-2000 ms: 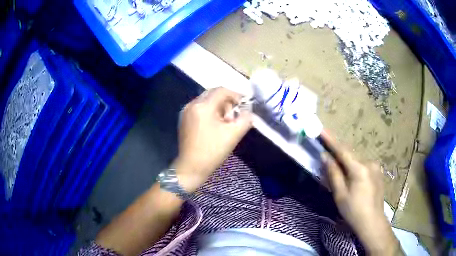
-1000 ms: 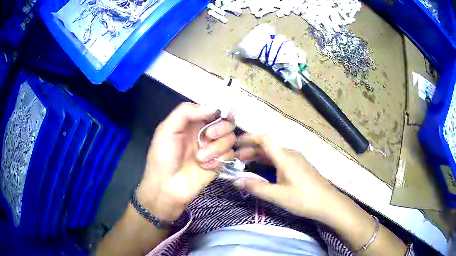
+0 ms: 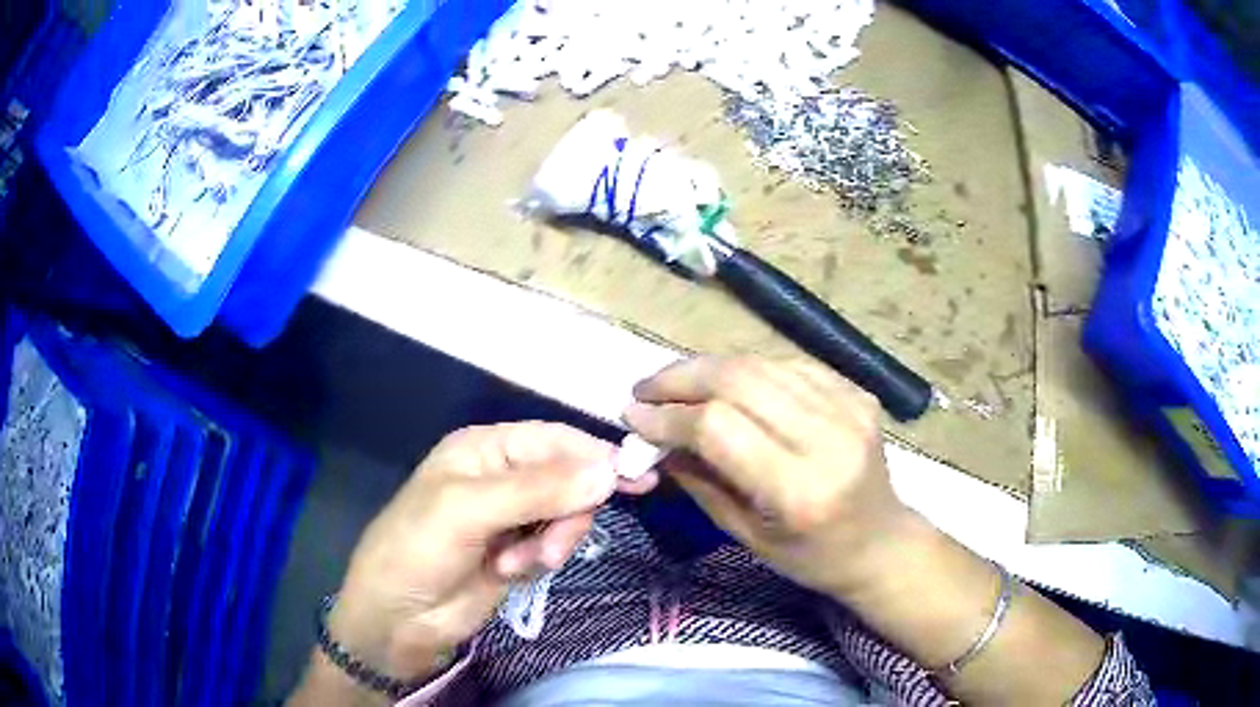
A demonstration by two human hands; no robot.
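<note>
My left hand (image 3: 477, 518) pinches a small white plastic housing (image 3: 637, 457) between thumb and forefinger, over my lap. A thin white cord (image 3: 528, 602) hangs in loops below its fingers. My right hand (image 3: 774, 449) meets it from the right, its fingertips at the same housing; the fingers partly hide the piece. The padded hammer lies on the brown cardboard beyond my hands, its white cloth head (image 3: 629, 180) tied with blue cord and its black handle (image 3: 829, 334) pointing to the lower right.
White housings (image 3: 663, 39) and small metal parts (image 3: 843, 145) lie heaped on the cardboard (image 3: 967, 311). A blue tray of corded pieces (image 3: 235, 283) is upper left, stacked blue trays (image 3: 180, 518) low left, a blue tray of white pieces (image 3: 1133, 332) right. The white table edge (image 3: 470, 329) runs diagonally.
The right hand released the hammer, which now lies on the cardboard. Both hands came back over the lap and closed together at the white housing. The view has shifted, so the table appears further left.
</note>
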